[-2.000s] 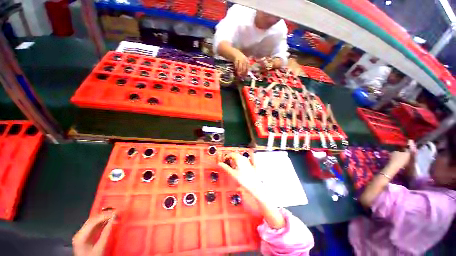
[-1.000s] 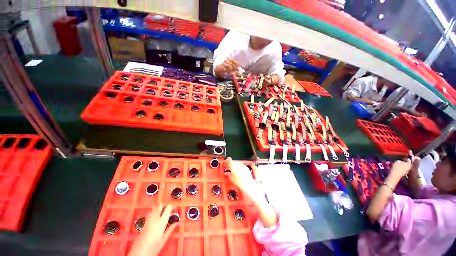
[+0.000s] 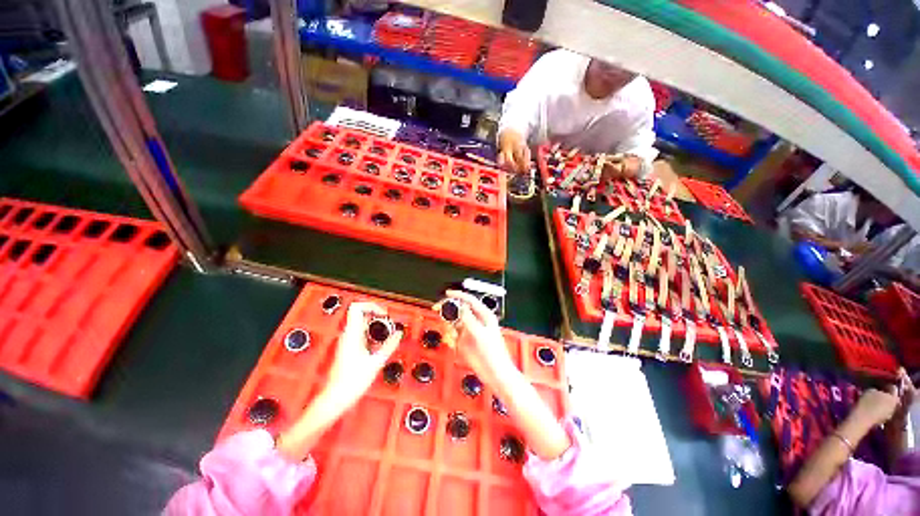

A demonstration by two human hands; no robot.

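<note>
My left hand (image 3: 355, 355) holds a round watch head (image 3: 379, 330) with its dark face up, above the upper middle of the near red compartment tray (image 3: 348, 474). My right hand (image 3: 476, 338) holds another round watch head (image 3: 449, 310) between its fingertips, over the tray's back edge. More round watch heads lie in the tray; one with a pale rim (image 3: 418, 419) sits below my hands, and another is at the right (image 3: 546, 355). Part of the tray is hidden under my hands and forearms.
A raised red tray (image 3: 293, 191) with round heads stands behind. Strapped watches fill a red tray (image 3: 580, 287) at right, beyond a white paper sheet (image 3: 625, 418). A small red box (image 3: 711, 408) and another red tray (image 3: 61, 333) flank the work. Two people work across and at right.
My left hand has moved up the tray and now holds a watch head. My right hand has lifted a watch head from the tray's back edge area. The view has turned left.
</note>
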